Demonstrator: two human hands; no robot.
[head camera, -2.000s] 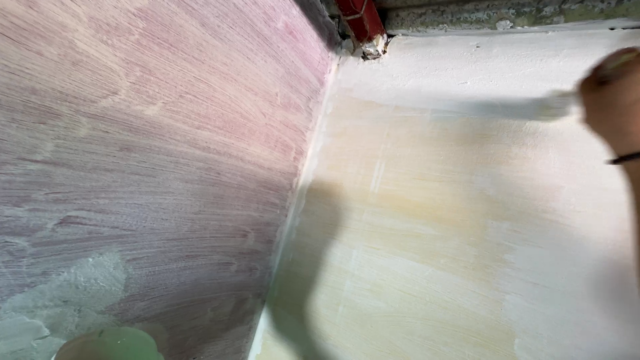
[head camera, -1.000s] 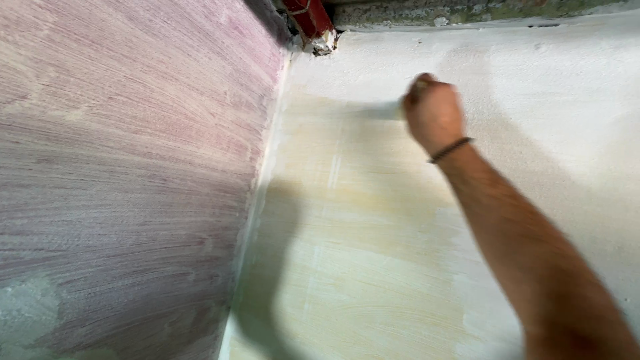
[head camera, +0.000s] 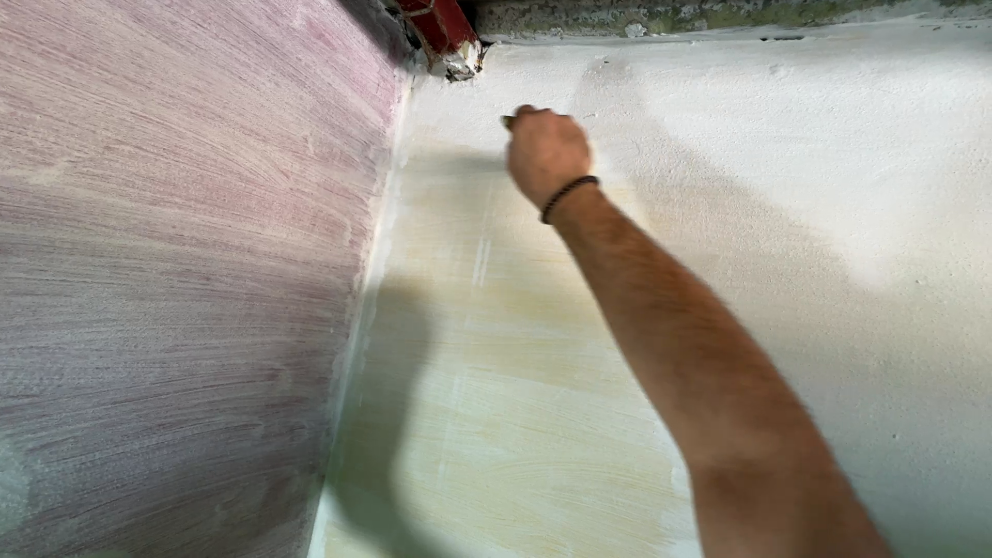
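My right hand (head camera: 549, 155), with a dark braided band at the wrist, is raised against the upper part of the pale wall (head camera: 527, 387). Its fingers are closed around a slim handle whose dark end shows at the left of the fist; the working end of the tool is hidden by the hand and blurred. Fresh white coating (head camera: 775, 101) covers the wall above and to the right of the hand, while a yellowish, streaked area lies below and to the left. My left hand is out of the picture.
A pink and purple wall (head camera: 178, 232) with whitish streaks meets the pale wall at a corner on the left. At the top of the corner a red pipe or post (head camera: 442, 27) comes down with a ragged lower end. A rough grey-green ledge (head camera: 573, 17) runs along the top.
My right hand has moved left along the upper wall, from the right edge toward the corner, still holding the tool. A greenish rounded thing at the lower left has gone from view.
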